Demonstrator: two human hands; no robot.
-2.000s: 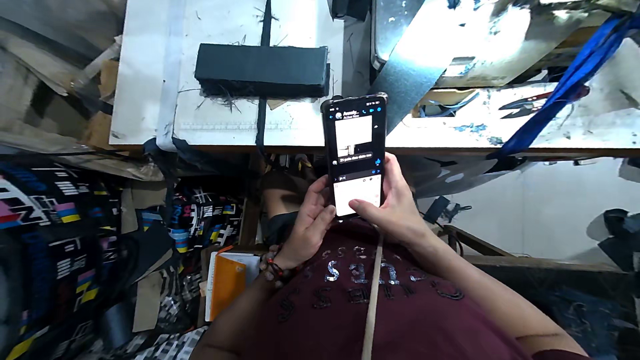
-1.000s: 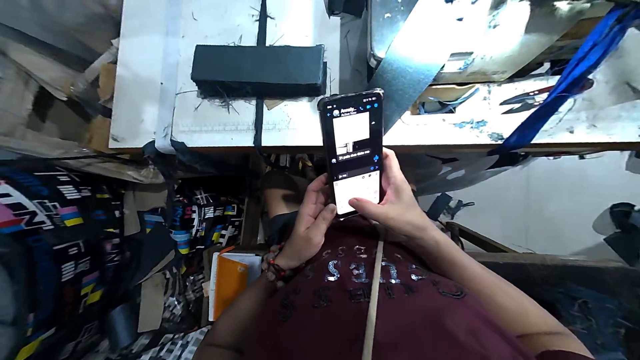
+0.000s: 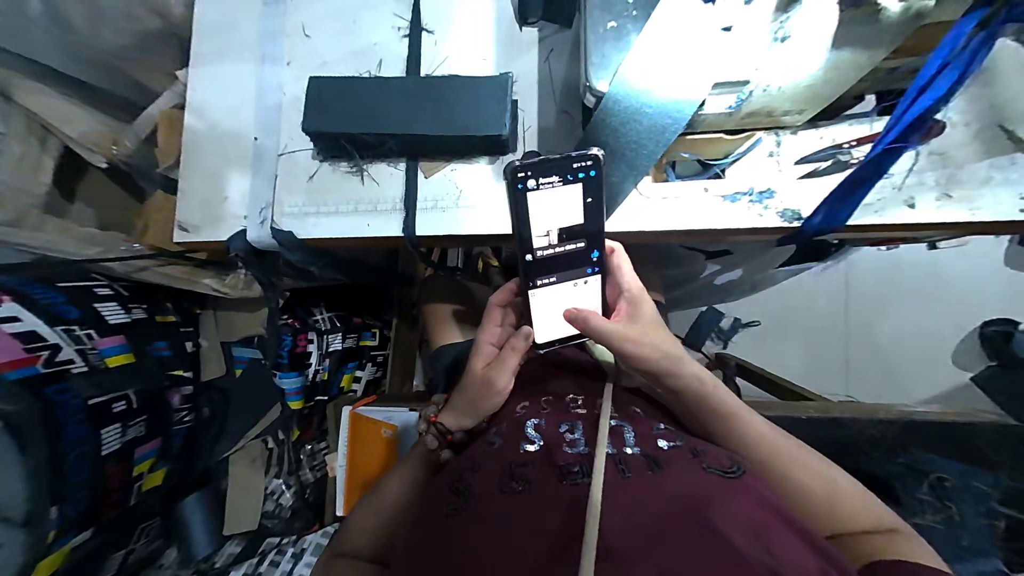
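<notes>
A smartphone is held upright in both hands, just in front of the table edge; its lit screen shows a chat and a light keyboard area. My left hand, with a beaded bracelet at the wrist, grips the phone's lower left side. My right hand supports its lower right side, the thumb over the keyboard area. Beyond the phone to the left, a dark rectangular block lies on the white table, with loose threads around it and a dark strap running beneath it.
Red-handled snips and a blue fabric strip lie at the right of the table. A grey band crosses near a metal machine bed. Printed fabric is heaped at the left, and an orange notebook is below my left forearm.
</notes>
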